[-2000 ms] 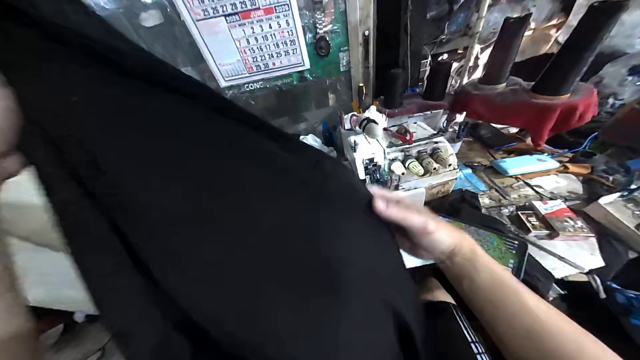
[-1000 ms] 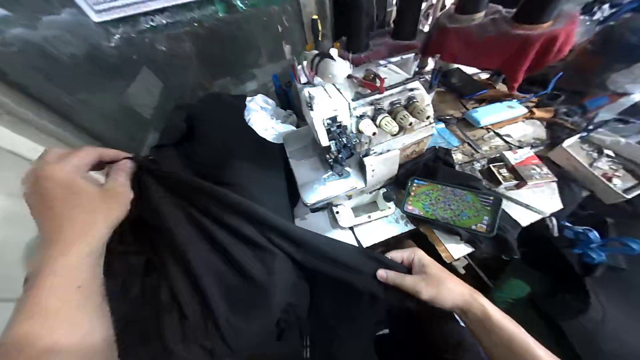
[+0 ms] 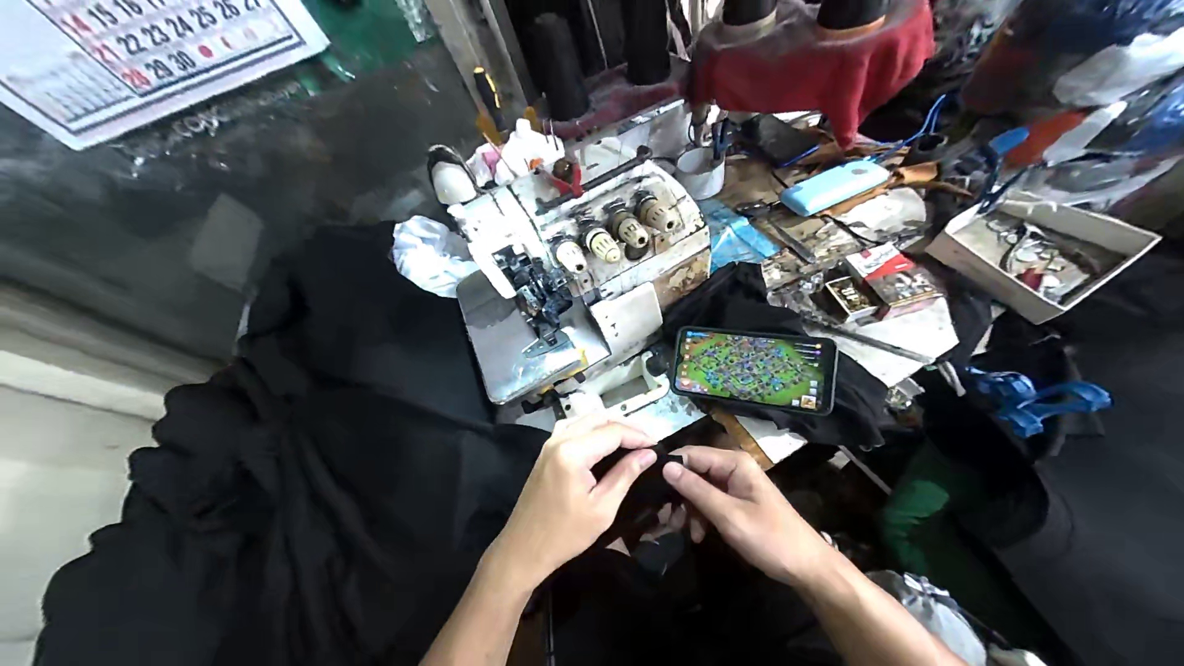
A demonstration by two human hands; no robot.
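My left hand (image 3: 578, 486) and my right hand (image 3: 740, 504) are close together in front of the overlock sewing machine (image 3: 592, 231), each pinching an edge of black fabric (image 3: 361, 490) between thumb and fingers. The rest of that fabric lies in a large heap to the left, beside the machine's metal plate. Directly beyond my left hand is the white lower arm (image 3: 629, 384) of the machine. A smartphone (image 3: 754, 370) with a colourful game on its screen lies face up beyond my right hand.
An open box of small metal parts (image 3: 1045, 254) stands at the right. Nearer are blue-handled scissors (image 3: 1036, 398) and small matchbox-like boxes (image 3: 879, 282). A light blue case (image 3: 834, 188) and a white cup (image 3: 700, 171) are behind. A calendar (image 3: 157, 55) hangs on the left wall.
The black fabric was stretched wide between my hands; now my hands are close together on its edge, and most of it lies at the left. My left hand has moved right.
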